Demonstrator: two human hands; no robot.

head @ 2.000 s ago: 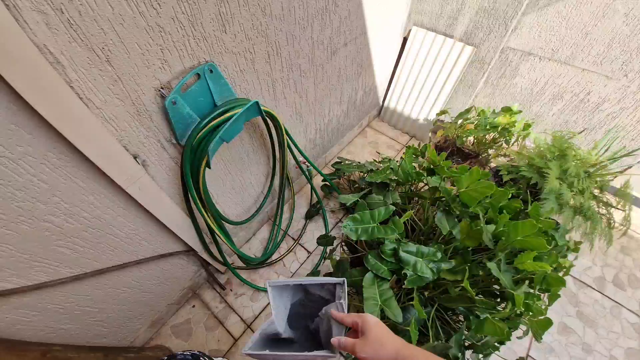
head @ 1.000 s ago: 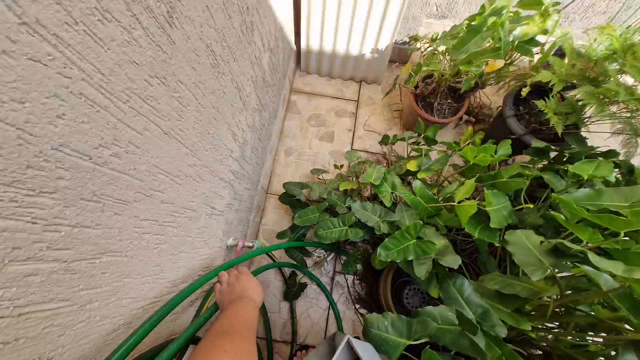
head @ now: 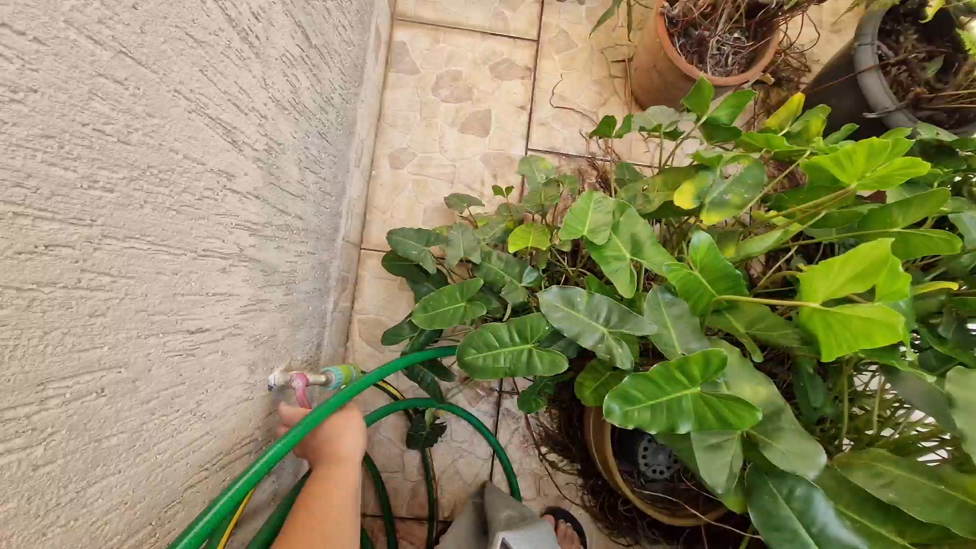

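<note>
Low on the textured wall is a metal tap point(head: 280, 379) with a pink handle point(head: 302, 389). My left hand point(head: 329, 436) reaches up from the bottom edge, its fingers closed around the lower end of that handle, partly hidden by a green garden hose point(head: 305, 428) that arches across in front of it. A green and blue hose connector point(head: 339, 376) is fitted at the tap's outlet. My right hand is out of view. The edge of a light grey container point(head: 526, 538) shows at the bottom, near grey cloth.
A leafy potted plant point(head: 671, 389) spreads over the right side, leaves touching the hose. Behind it stand a terracotta pot point(head: 663, 65) and a dark pot point(head: 839, 84). More hose loops point(head: 385, 496) hang beside my arm. A sandalled foot point(head: 566, 528) is on the tiled floor point(head: 450, 99).
Two seconds ago my right hand was in view at the grey container; now it is out of view. My left hand has come in and is at the tap handle. The view has moved closer to the tap.
</note>
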